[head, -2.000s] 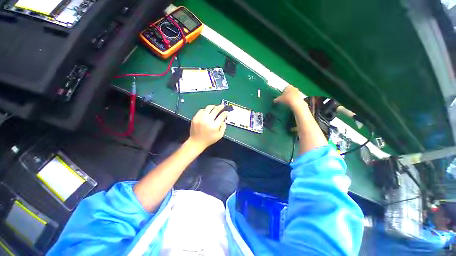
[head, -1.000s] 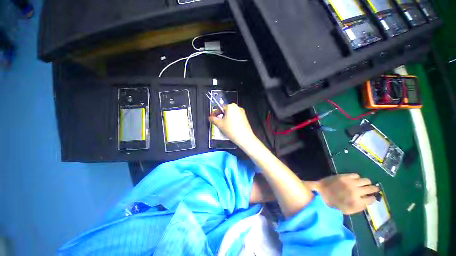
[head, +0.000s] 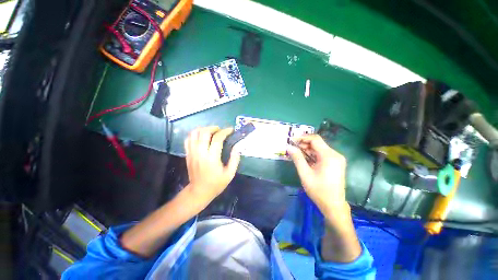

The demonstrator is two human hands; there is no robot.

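Note:
An opened smartphone (head: 265,138) with a pale battery lies on the green mat between my hands. My left hand (head: 209,158) is at its left end and grips a black strip (head: 238,142) between thumb and fingers. My right hand (head: 322,168) is at its right end, over the board, gripping thin tweezers (head: 307,152); their tips are hard to make out. A second opened phone (head: 199,91) lies tilted behind my left hand, with a black flap at its left end.
An orange multimeter (head: 143,34) with red leads is at the upper left. Black trays (head: 52,104) stand at left. A small black plate (head: 251,49) lies at the back. At right are a black box (head: 401,123), a green ring (head: 445,180) and a yellow-orange tool (head: 441,210).
The view has swung from the left trays back to the bench. My right hand has moved from a tray phone to the bench phone with the tweezers. My left hand remains at that phone.

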